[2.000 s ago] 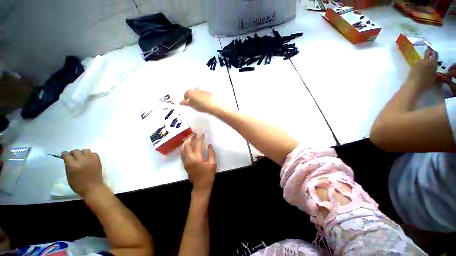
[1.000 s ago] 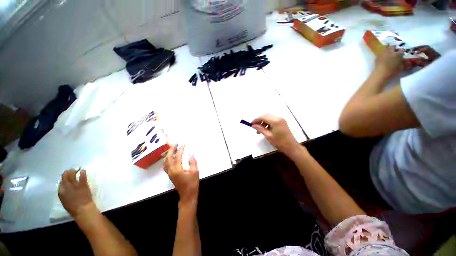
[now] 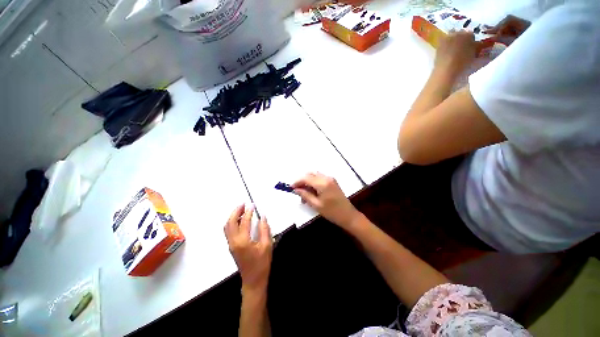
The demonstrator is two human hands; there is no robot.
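Observation:
My right hand (image 3: 324, 199) holds a short black clip (image 3: 283, 187) by one end between thumb and fingers, low over the table near its front edge. My left hand (image 3: 250, 238) is left of it at the table's edge, fingers up and a little apart, with nothing seen in it. A closed orange and white carton (image 3: 147, 232) lies on the table further left, apart from both hands. The clip pile (image 3: 250, 96) lies at the back, beyond my hands.
A large grey-white sack (image 3: 227, 46) stands behind the pile. A black bag (image 3: 128, 112) and white plastic (image 3: 59, 195) lie left. A clear bag (image 3: 75, 306) is front left. Another carton (image 3: 356, 27) lies back right; a neighbour's arm (image 3: 447, 122) works a carton at right.
The view has swung right. My left hand has come off the carton and moved beside my right hand, which still holds the clip. The left neighbour's hand has left the view.

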